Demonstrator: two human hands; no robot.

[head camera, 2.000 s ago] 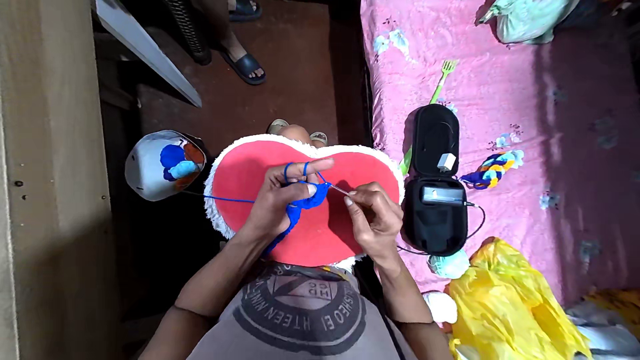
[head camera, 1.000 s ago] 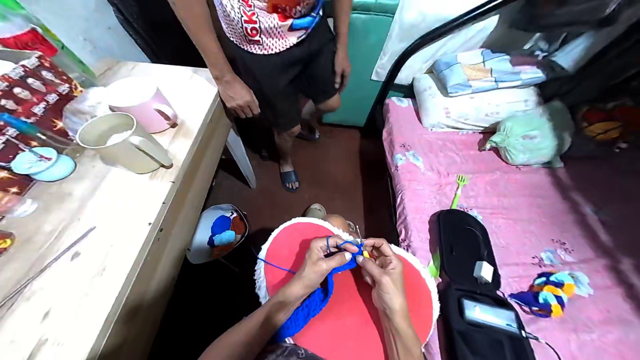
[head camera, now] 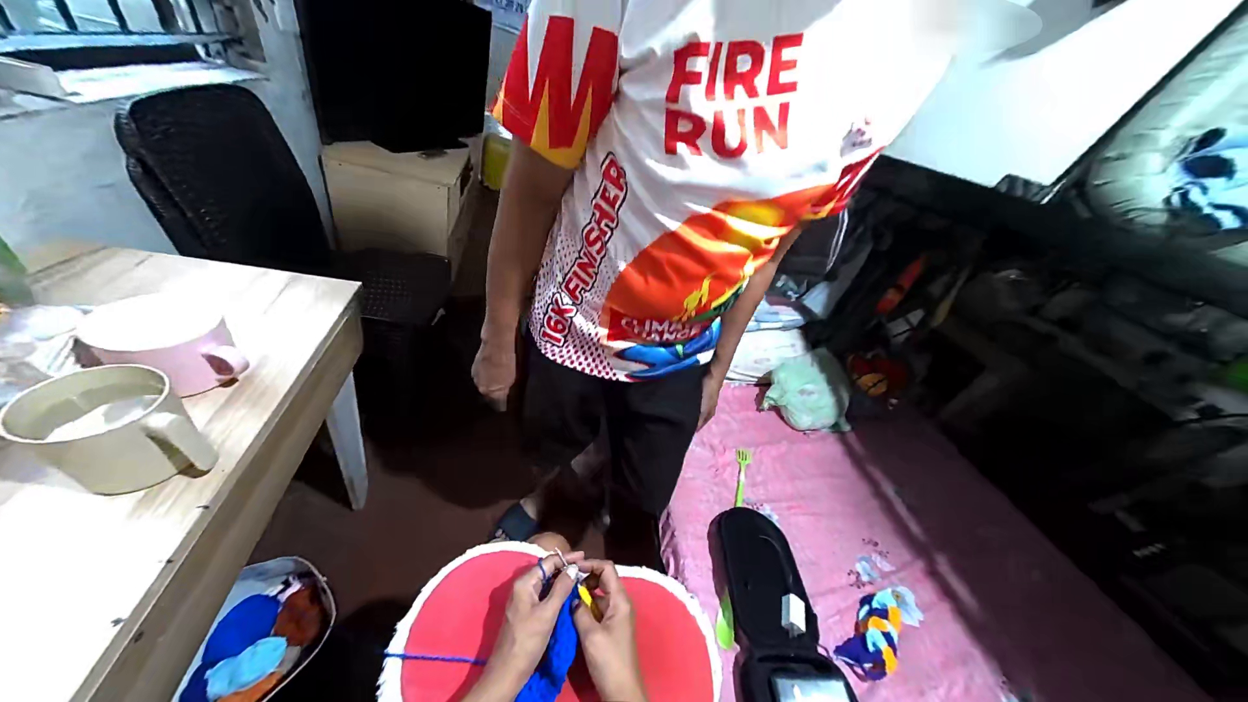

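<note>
My left hand grips a blue crocheted piece near its top, with blue yarn looped over a finger. Close against it, my right hand pinches the same piece and something small and yellow, with a thin tool tip showing between the hands. Both hands are above a red heart-shaped cushion with a white fluffy edge. A strand of blue yarn runs left across the cushion. The lower end of the blue piece leaves the frame.
A person stands just ahead. At left are a wooden table with two mugs and a bin of yarn balls. On the pink bedding at right lie an open black case, a green plastic fork and multicoloured yarn.
The view has tilted up strongly. The standing person's torso now fills the middle. Both hands remain close together on the blue piece; two seconds ago they were farther apart.
</note>
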